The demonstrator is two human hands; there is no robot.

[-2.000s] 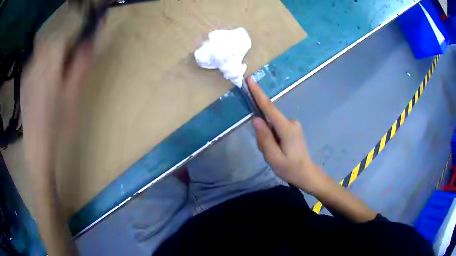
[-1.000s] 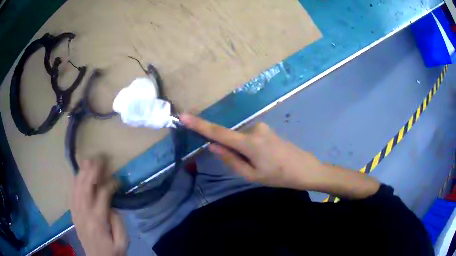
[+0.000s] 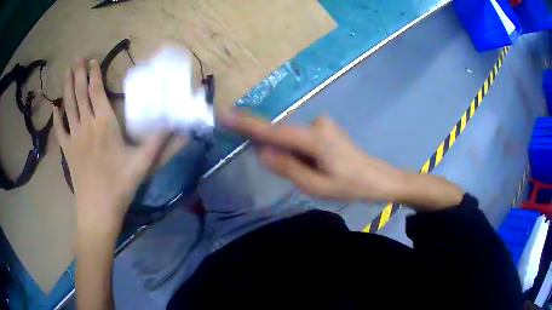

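A headphone frame [image 3: 114, 59] lies across the bench edge, yokes on the cardboard and headband towards my lap. A thin wire curves up near its right yoke. My left hand [image 3: 100, 139] lies over the frame's left side, fingers spread; whether it grips is hidden under the palm. My right hand [image 3: 327, 157] is closed round the handle of the hammer, whose white wrapped head [image 3: 163, 94] is blurred and hides part of the frame between the yokes.
A second headphone frame [image 3: 29, 166] lies at the left on the cardboard sheet [image 3: 266, 36]. A dark pointed tool [image 3: 109, 3] is at the top edge. Blue crates [image 3: 487, 27], yellow-black tape [image 3: 445, 145] and a red stool [image 3: 537, 197] stand out at the right.
Against one second ago, my left hand has moved up from the headband to the frame's left yoke side. Two seconds ago the hammer was over bare cardboard; now it is over the frame.
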